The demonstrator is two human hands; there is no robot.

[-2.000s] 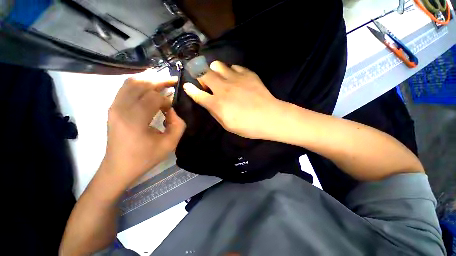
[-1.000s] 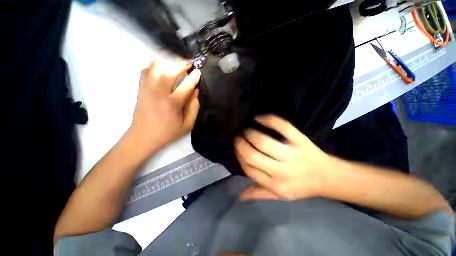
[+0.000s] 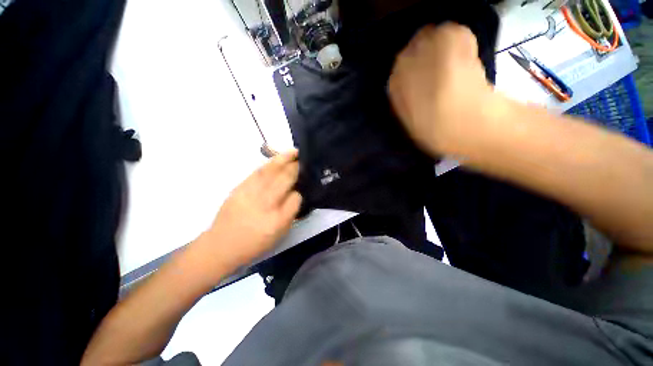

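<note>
A black garment piece [image 3: 358, 136] lies on the white table in front of the sewing machine's needle area [image 3: 283, 53], with a tiny white print near its lower edge and a white mark near the presser foot. My left hand [image 3: 265, 204] pinches the garment's left edge between thumb and fingers. My right hand [image 3: 444, 86] is blurred, with curled fingers on the black cloth at the right; the fingertips are partly hidden, so its grip cannot be told. The translucent whitish knob [image 3: 330, 56] sits below the dark coiled part.
Thread snips [image 3: 545, 77] with orange and blue handles lie at right, near larger orange and olive loops [image 3: 596, 27]. Black cloth [image 3: 57, 179] is heaped at left. A blue basket [image 3: 608, 107] stands beyond the table's right edge. More black cloth hangs below the table edge.
My left hand has moved from the needle down to the garment's lower left edge. My right hand has moved up from near the lap onto the cloth. The garment lies flatter, its print visible.
</note>
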